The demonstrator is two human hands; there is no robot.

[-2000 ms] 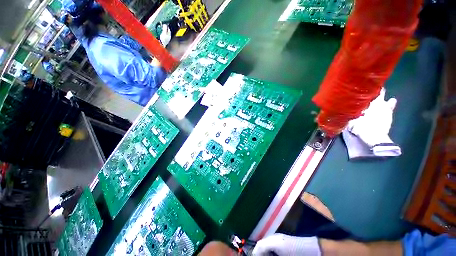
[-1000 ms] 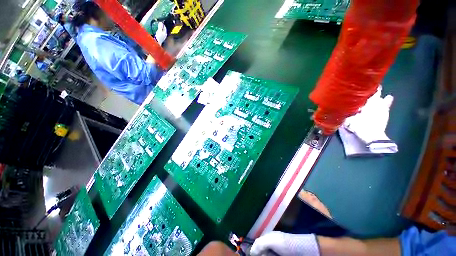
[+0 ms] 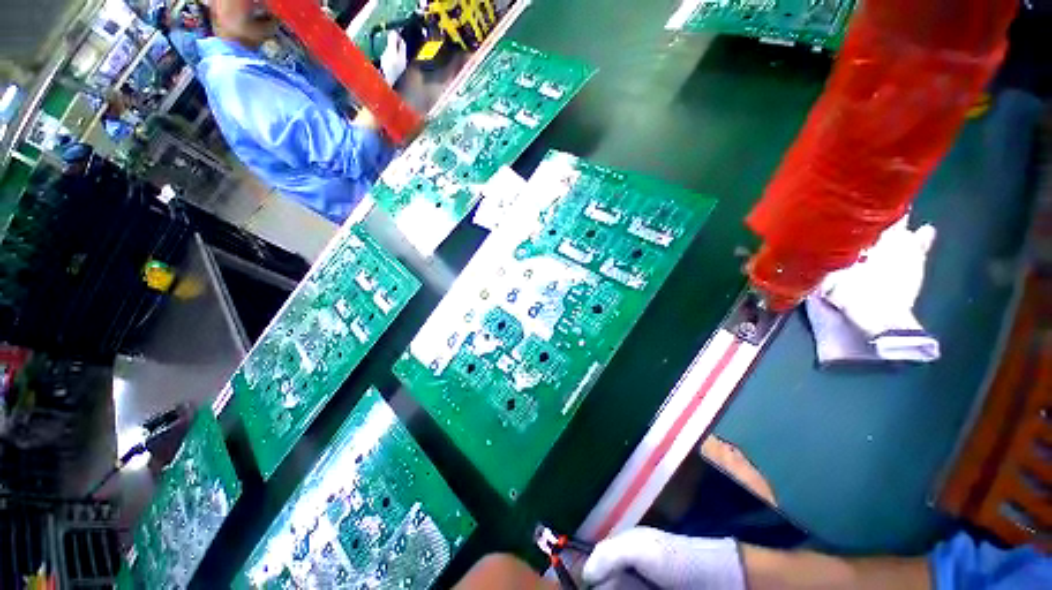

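Observation:
My right hand [image 3: 667, 562], in a white knit glove, is at the bottom edge. It holds small cutters [image 3: 558, 546] with red and black handles, their metal jaws pointing up-left. The cutters are apart from the boards, by the rail's lower end. The nearest large green circuit board [image 3: 560, 305] lies flat on the dark green belt, with silvery areas and dark round spots. A small white label [image 3: 501, 198] lies at its upper left edge. My left hand is not recognisable; a blurred skin-coloured shape is cut off by the bottom edge.
More boards [image 3: 358, 507] lie to the left and beyond. A red wrapped post [image 3: 883, 150] rises at the rail [image 3: 669, 432]. White gloves [image 3: 883, 294] lie beside it. An orange-brown slotted tray [image 3: 1004, 449] is at far right. A person in a blue smock [image 3: 288, 127] is across the line.
The view has shifted slightly, so the post, rail and boards sit farther right. The cutters' jaws show a little higher. My right hand still holds them. The person across the line has moved slightly.

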